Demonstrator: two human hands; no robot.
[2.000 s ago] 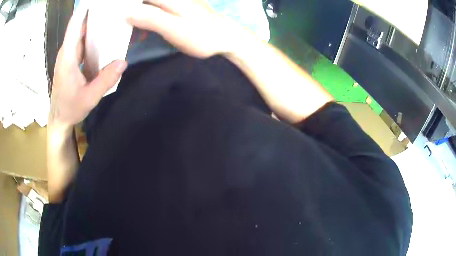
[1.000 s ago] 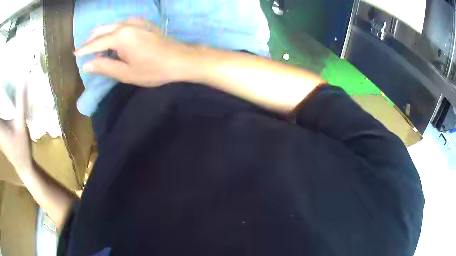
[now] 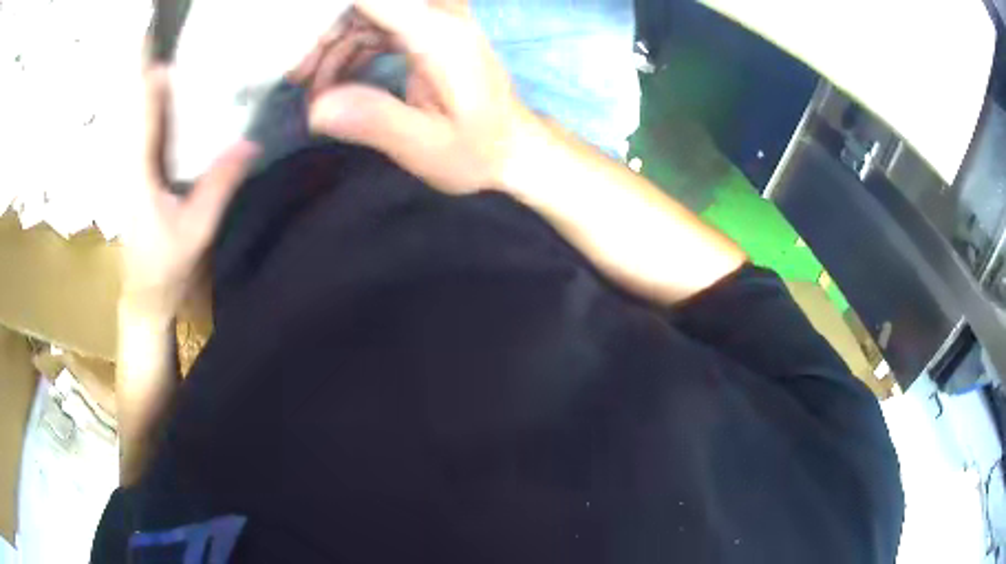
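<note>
A white stack of paper or card pieces (image 3: 226, 83) is over my lap at the upper left, blurred and overexposed. My left hand (image 3: 182, 215) holds it, with the thumb on the near side and fingers along the left side. My right hand (image 3: 441, 116) is just right of the stack with its fingers curled and thumb apart. Whether its fingertips touch or grip anything is unclear. Many loose white pieces (image 3: 55, 121) lie heaped in a brown carton (image 3: 61, 281) at the left.
My jeans (image 3: 563, 66) show beyond my right hand. A green floor (image 3: 761, 226) and a dark cabinet (image 3: 871, 259) are at the right. A brown carton flap (image 3: 844, 331) is beside my right sleeve. A pale surface (image 3: 883, 55) juts in at the upper right.
One second ago my left hand was over the carton; now it is back over my lap with the white stack. My right hand has moved rightward and its fingers are more curled.
</note>
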